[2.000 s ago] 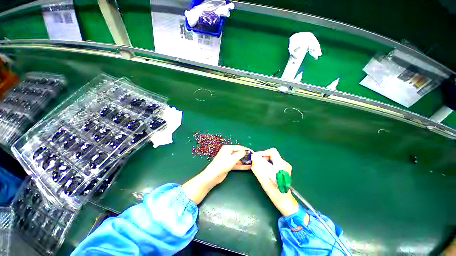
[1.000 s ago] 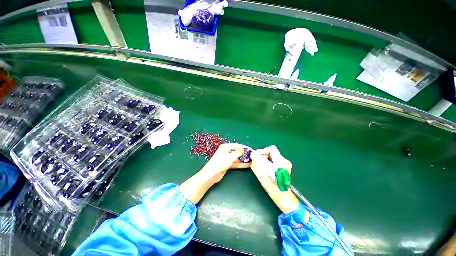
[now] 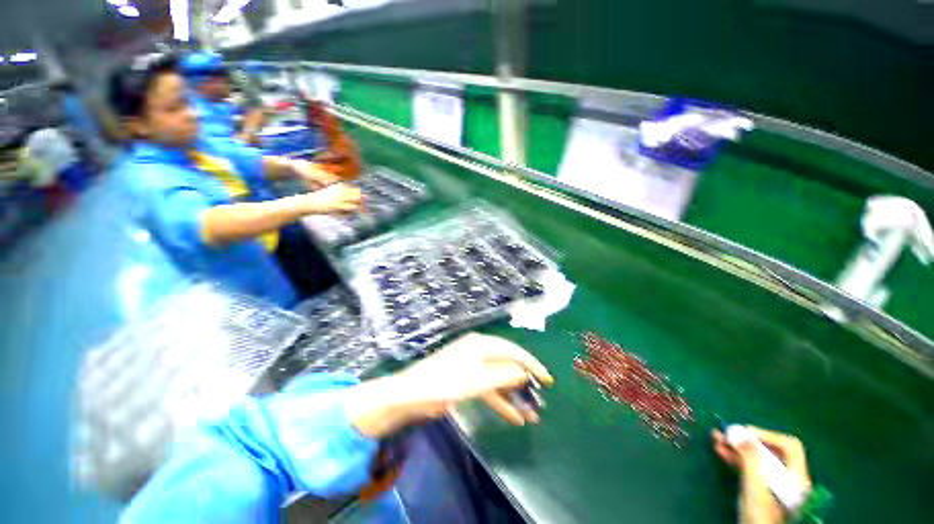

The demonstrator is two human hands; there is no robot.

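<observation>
My left hand (image 3: 461, 379) is stretched out palm down near the bench's front edge, below the blister tray. It holds a dark unit (image 3: 529, 394) in its fingertips; the unit is blurred and partly hidden. My right hand (image 3: 763, 469) is at the lower right, cut off by the bottom edge. It holds a white pen-like tool (image 3: 768, 466) with a green end fitting (image 3: 815, 506), its tip pointing up and left. A loose pile of small red parts (image 3: 635, 387) lies on the green bench between my hands. The hands are apart.
A clear blister tray (image 3: 446, 281) of black units lies at left on the bench, a crumpled white wipe (image 3: 543, 302) at its corner. Empty clear trays (image 3: 184, 379) stand lower left. A person in blue (image 3: 205, 194) works beyond. A blue bin (image 3: 684, 133) and white-wrapped holder (image 3: 883, 246) are behind the rail.
The view has swung left, bringing the co-worker and empty trays into sight. My hands have separated: the left went toward the trays with the dark unit, the right stays with the tool.
</observation>
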